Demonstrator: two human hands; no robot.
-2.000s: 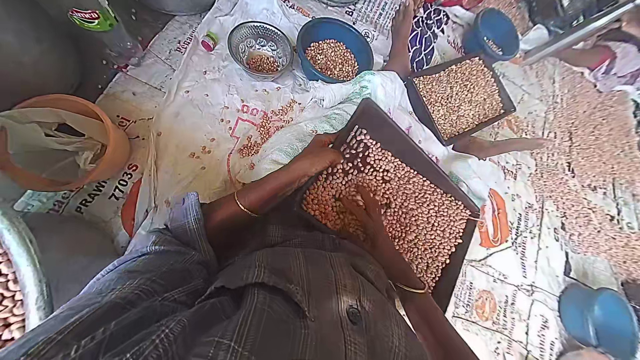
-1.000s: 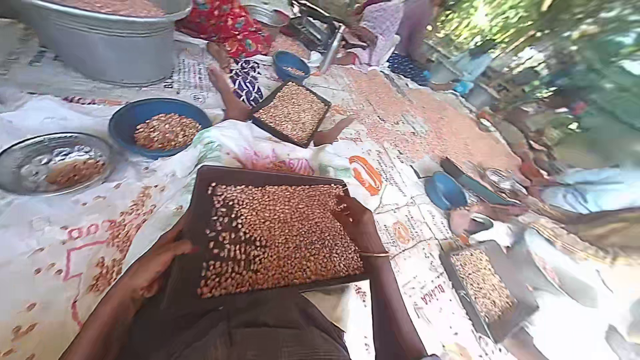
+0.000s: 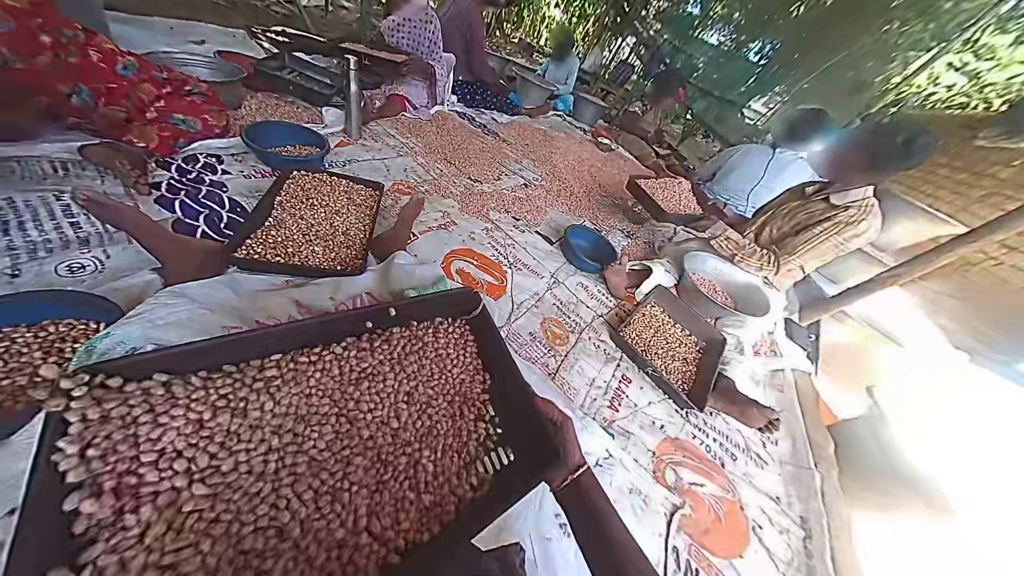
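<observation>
A dark rectangular tray (image 3: 512, 400) fills the lower left of the head view, tilted, with a thick layer of pinkish shelled nuts (image 3: 280, 432) in it. My right hand (image 3: 560, 436), with a thin bangle at the wrist, grips the tray's right edge. My left hand is out of view. Nuts lie up against the tray's far left corner, close beside a blue basin (image 3: 60, 306) that also holds nuts; whether any are falling into it I cannot tell.
Printed sacks (image 3: 552, 320) cover the ground. A second nut tray (image 3: 316, 224) lies between a person's legs ahead, near a blue bowl (image 3: 284, 144). At right are another tray (image 3: 664, 348), a blue bowl (image 3: 588, 248), a metal basin (image 3: 724, 284) and seated people. Nuts are spread behind.
My right hand has gone from among the nuts to the tray's right edge. The nuts now reach the tray's far left corner. My left hand has left the view, which has swung up and right.
</observation>
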